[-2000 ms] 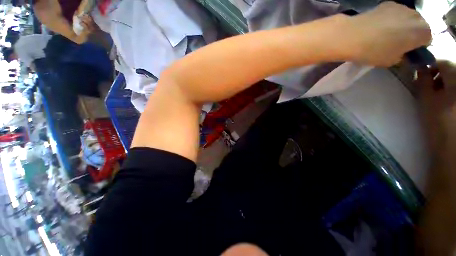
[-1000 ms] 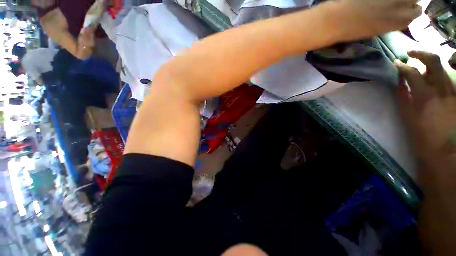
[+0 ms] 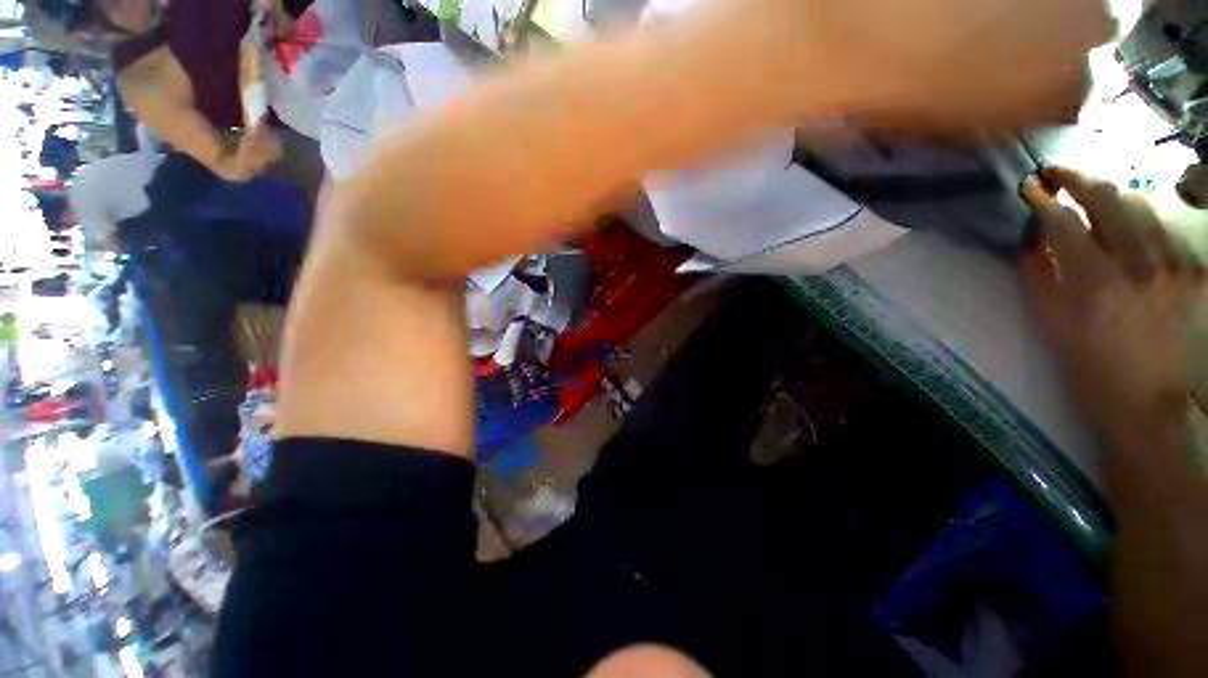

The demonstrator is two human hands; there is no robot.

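A dark grey cloth piece [image 3: 914, 192] lies on the machine bed, with light grey cloth [image 3: 755, 205] draped at its left over the table's front edge. My left hand [image 3: 1000, 66] is blurred at the top right, above the dark cloth; its fingers and anything in them cannot be made out. My right hand [image 3: 1113, 252] is at the right, its fingertips touching or beside the right end of the dark cloth; whether they grip it is unclear. A thin dark edge or bar shows between the hands. The needle cannot be made out.
The pale machine bed [image 3: 967, 311] has a green table edge [image 3: 927, 364] in front. Below are a blue crate [image 3: 974, 543], a red bag or sheet [image 3: 616, 285] and heaped cut pieces [image 3: 510, 311]. Another person [image 3: 199, 86] is at the upper left. Dark machine parts show top right.
My right hand has moved slightly left to the dark cloth's end. My left forearm has swung and blurred, its elbow lower and further left. The light cloth at the upper left has shifted, uncovering heaped pieces below.
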